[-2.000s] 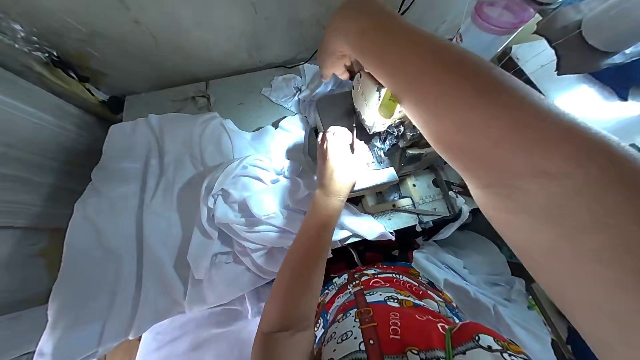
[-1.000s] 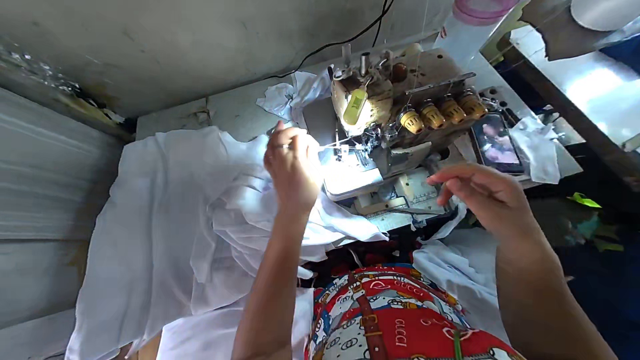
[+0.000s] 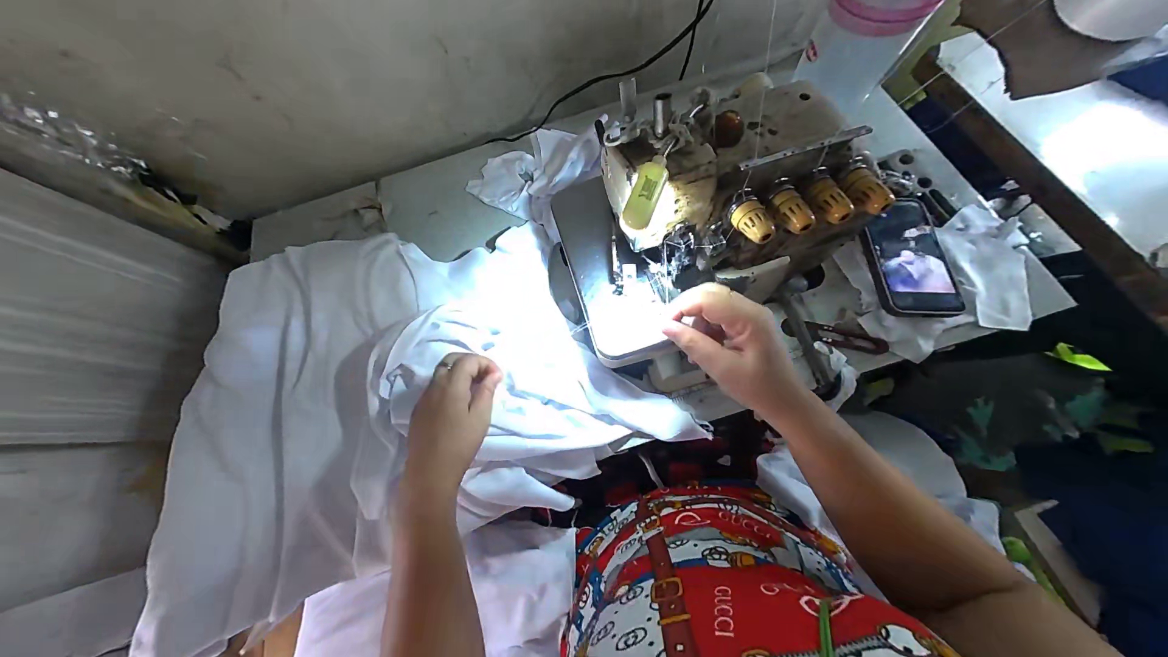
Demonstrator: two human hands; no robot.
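An overlock sewing machine (image 3: 785, 137) with orange tension dials (image 3: 789, 208) stands at the upper middle, its bed brightly lit. My right hand (image 3: 730, 342) is at the front of the bed, thumb and forefinger pinched near the needle area; a thread between them is too fine to confirm. My left hand (image 3: 456, 401) is over the bunched white fabric (image 3: 538, 365), its fingers curled together; whether they grip cloth or thread cannot be made out. More white fabric (image 3: 310, 365) spreads over the left side of the table. A small yellow-green light or tag (image 3: 645, 192) is on the machine head.
A smartphone (image 3: 912, 260) lies right of the machine beside white scraps (image 3: 990, 265) and scissors (image 3: 849, 338). Another white scrap (image 3: 538, 169) lies behind the bed. A clear container with a pink rim (image 3: 862, 46) stands behind. Black cable (image 3: 620, 73) runs along the wall.
My right hand has come down from behind the machine head to the front of the bed. My left hand has moved from the bed left and down over the bunched fabric.
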